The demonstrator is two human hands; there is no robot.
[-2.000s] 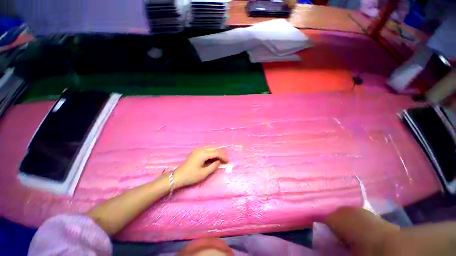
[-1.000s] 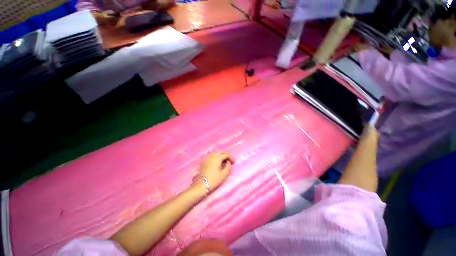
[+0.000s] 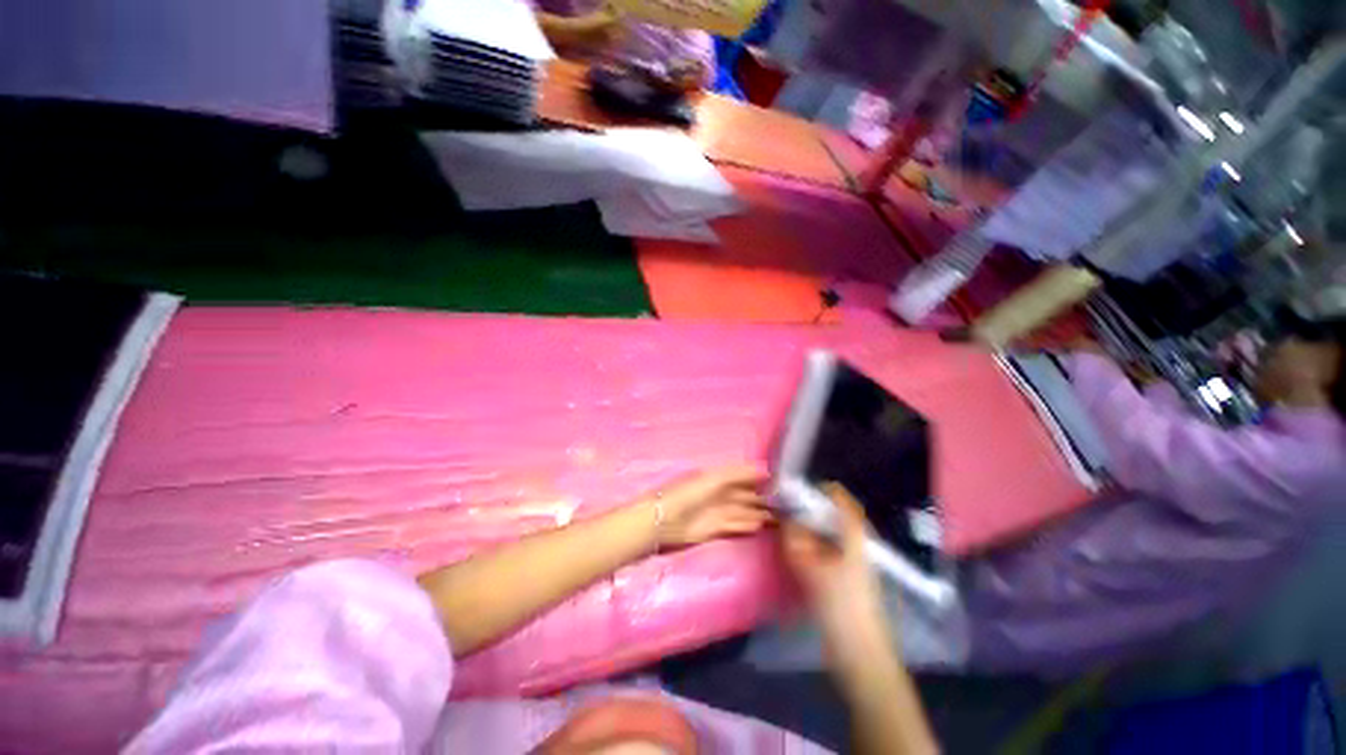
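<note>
A black tablet [image 3: 874, 450] with a white border or interleaf [image 3: 805, 421] along its left and near edges is held up, tilted, over the right part of the pink bench. My right hand [image 3: 830, 553] is shut on its near left corner, blurred by motion. My left hand [image 3: 716, 506] is at the tablet's left edge with its fingertips at or against the white border; blur hides whether it grips. At the far left, another dark tablet [image 3: 45, 398] on a white layer lies on the bench, cut off by the picture's edge.
The pink bench [image 3: 369, 443] is film-covered. Beyond it lie a green mat [image 3: 443, 280], loose white sheets [image 3: 591, 174] and stacked tablets [image 3: 465, 67]. A person in a pink smock [image 3: 1210, 443] stands close at right beside another tablet stack [image 3: 1048, 413]. Clear film [image 3: 856, 637] hangs at the near edge.
My right hand has come back from the right stack with a tablet. My left hand has opened out and moved right to the tablet's edge. The view has swung back left.
</note>
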